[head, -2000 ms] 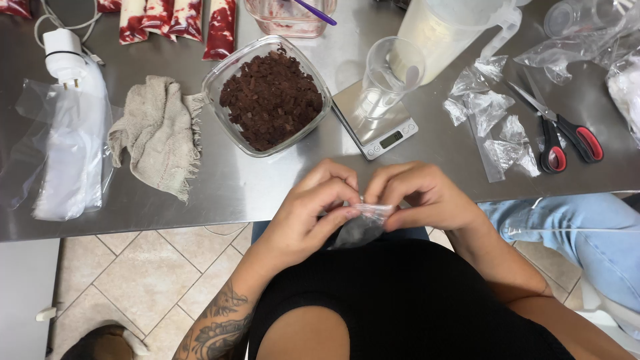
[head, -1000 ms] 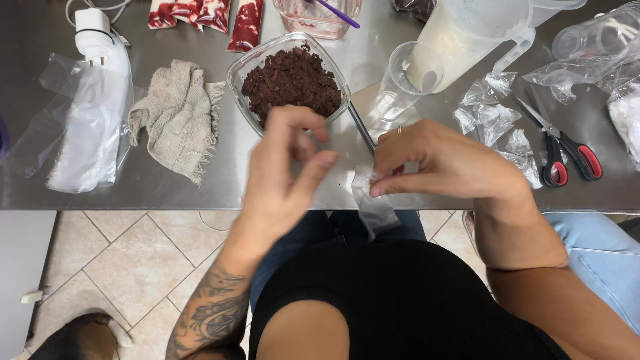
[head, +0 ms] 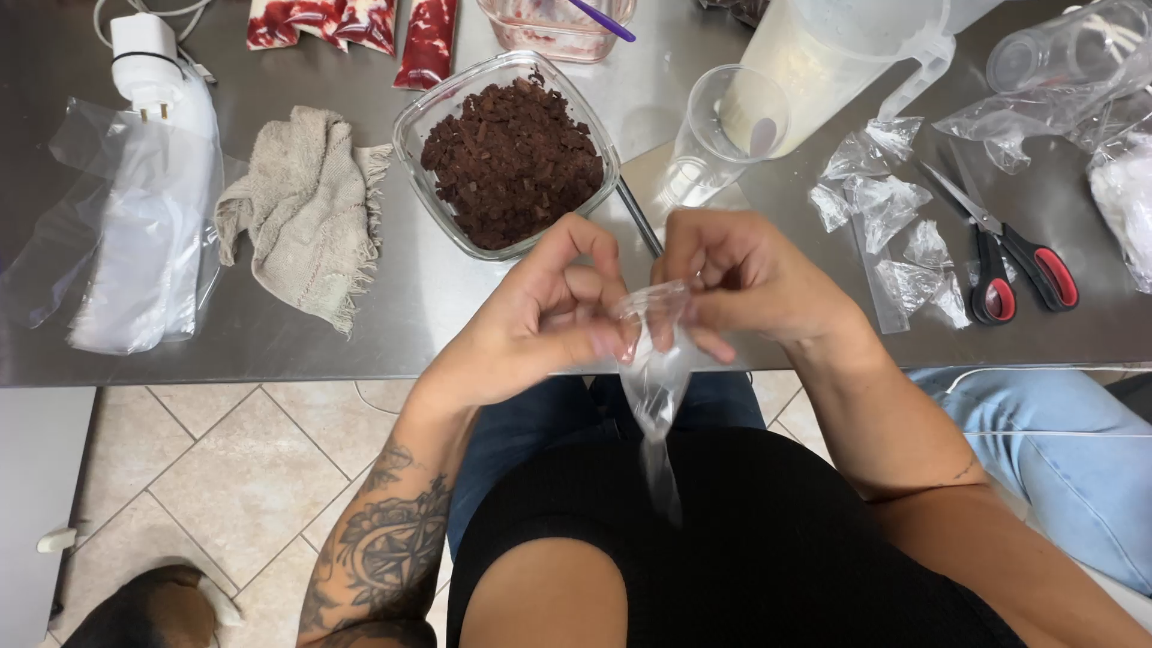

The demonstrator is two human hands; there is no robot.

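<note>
My left hand (head: 553,315) and my right hand (head: 738,283) pinch the top edge of a small clear plastic bag (head: 657,369) from either side, at the table's front edge. The bag hangs down over my lap, narrow at its lower end. Just beyond my left hand is a square glass container (head: 414,184) of dark brown crumbs (head: 513,162). Past my right hand, a clear plastic cup (head: 711,135) stands on a kitchen scale, beside a plastic pitcher (head: 792,81) with pale contents.
Left on the steel table (head: 360,355) lie a beige cloth (head: 301,211), plastic bags (head: 148,234) and a white plugged device (head: 144,54). Red-and-white filled bags (head: 427,40) lie behind. Scissors (head: 999,243) and plastic scraps (head: 886,207) are at right. A person's denim-clad leg (head: 1044,477) is at lower right; an animal (head: 144,612) is at lower left.
One second ago my left hand was apart from the bag, blurred near the glass container, while my right hand held it. Now both hands are on the bag's upper edge.
</note>
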